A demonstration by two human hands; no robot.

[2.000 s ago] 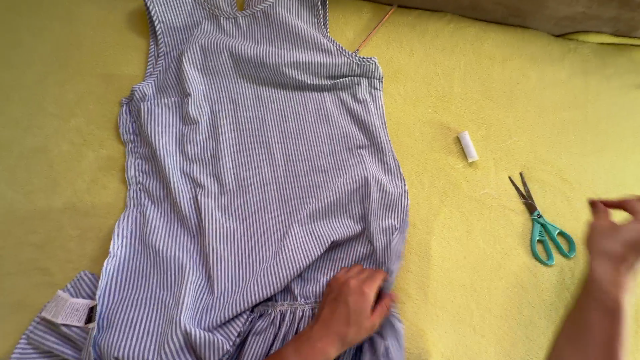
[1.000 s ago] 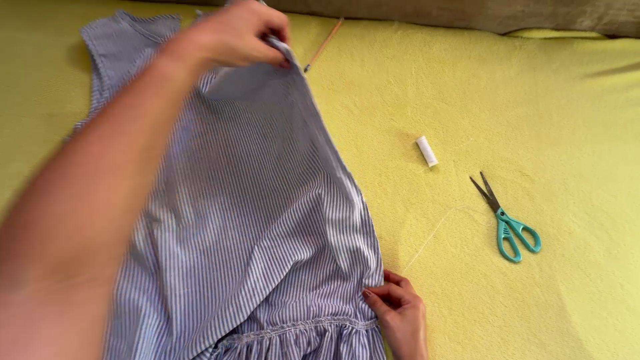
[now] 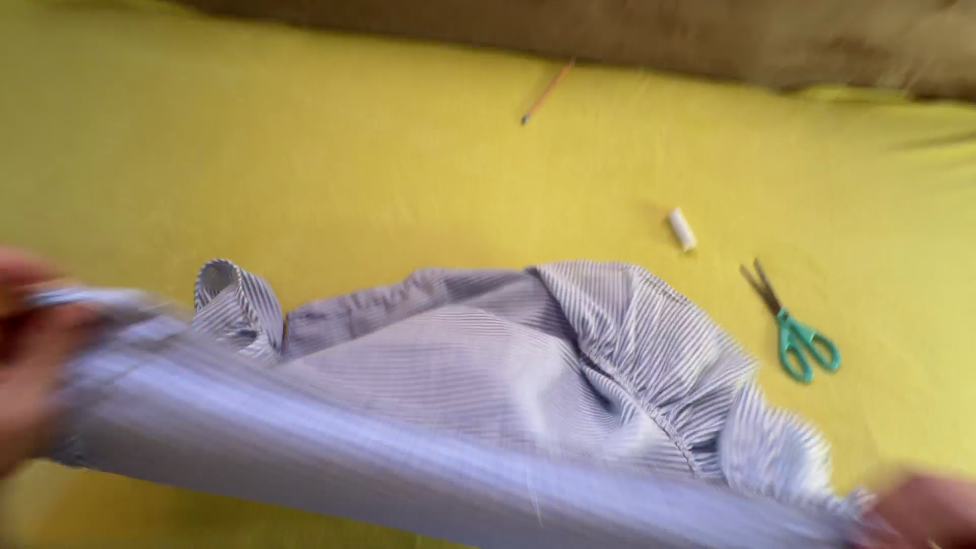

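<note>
A blue-and-white striped garment with a gathered seam lies across the lower part of the view, its near part lifted and stretched between both hands. At the far left my left hand, blurred, grips one end of the fabric. My right hand holds the other end at the lower right corner, partly cut off by the frame. A looped strap or armhole edge stands up near the left hand. Scissors with teal handles lie to the right of the garment, blades slightly apart. A white thread spool rests above and left of them.
Yellow cloth covers the surface beneath everything. A thin orange pencil-like stick lies near its far edge. Behind that edge runs a brown, fabric-like border.
The garment, spread lengthwise before, is now turned sideways, with its near part raised. My left hand has moved to the far left and my right hand to the lower right, both holding fabric.
</note>
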